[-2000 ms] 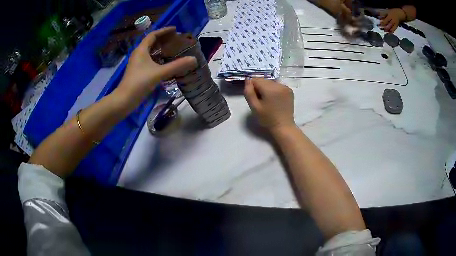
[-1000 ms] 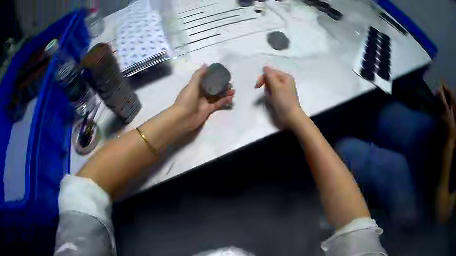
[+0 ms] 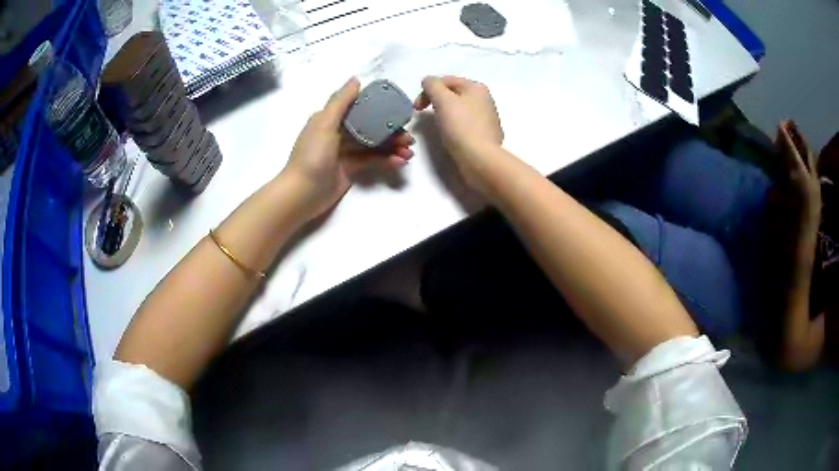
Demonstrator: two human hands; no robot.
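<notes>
My left hand holds a grey rounded-square housing above the table, its grey face with small dots at the corners turned up. My right hand is just right of the housing, thumb and index finger pinched together near its right edge. Whether it touches the housing or holds something small, I cannot tell. A leaning stack of brown-grey housings stands on the table to the left. A loose dark grey pad lies at the top middle.
Blue crate at far left. Beside it are a water bottle and a tape roll with slim items inside. Printed sheets lie at the back left. Black pads on a white sheet lie at the right. A seated person is at the right.
The view has swung right. My left hand has left the stack and holds a single housing, its grey face now more clearly in view. My right hand has come closer to it.
</notes>
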